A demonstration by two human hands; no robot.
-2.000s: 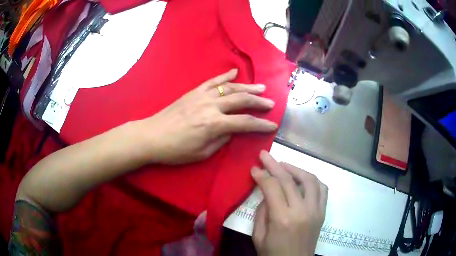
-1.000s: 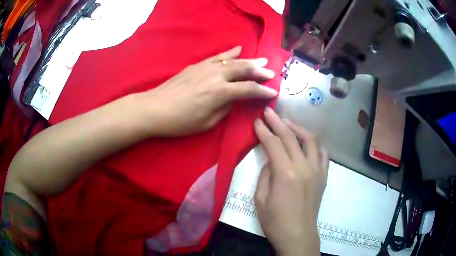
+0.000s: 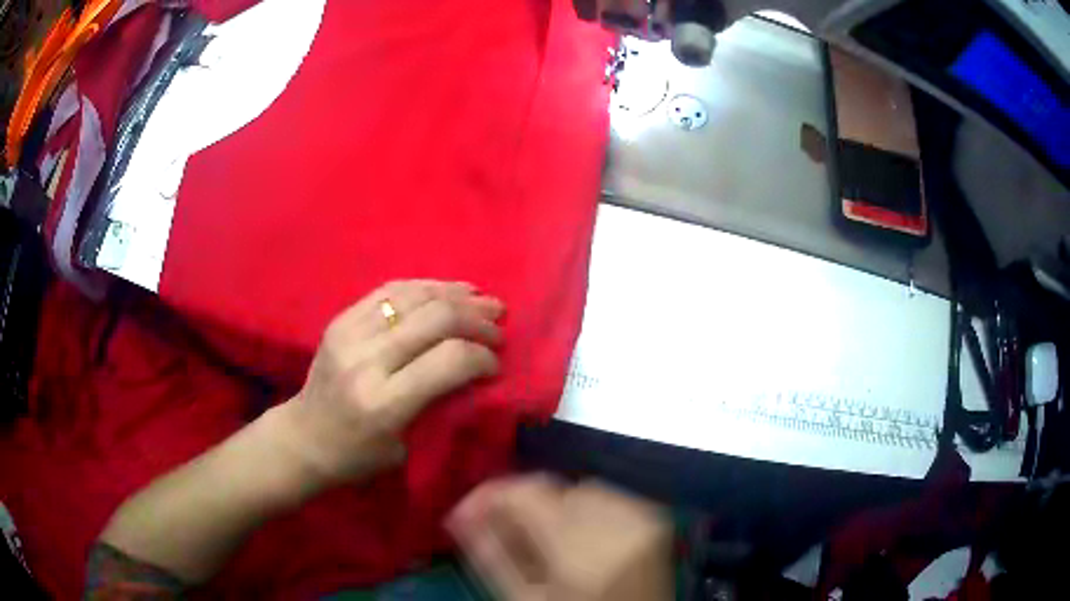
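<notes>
The red fabric panel (image 3: 387, 153) lies flat on the white table, its right edge running up to the sewing machine's lit needle area (image 3: 616, 65). My left hand (image 3: 405, 364), with a ring, is on the panel's lower part near the table's front edge. Its fingers are curled into the cloth; the thumb is mostly hidden. My right hand (image 3: 569, 534) is blurred, low in the picture beside the hanging cloth below the table edge. Whether it grips cloth cannot be told. The presser foot is not clearly visible.
A smartphone (image 3: 878, 141) lies right of the needle area. The printed ruler (image 3: 845, 417) runs along the white table's near edge. Black cords and a white plug (image 3: 1041, 373) are at far right. A dark red heap (image 3: 117, 434) and orange strips (image 3: 47, 71) are at left.
Both hands have moved down, away from the needle towards the table's front edge. The pale pink patch low on the cloth no longer shows. The view has shifted, with the machine head now higher.
</notes>
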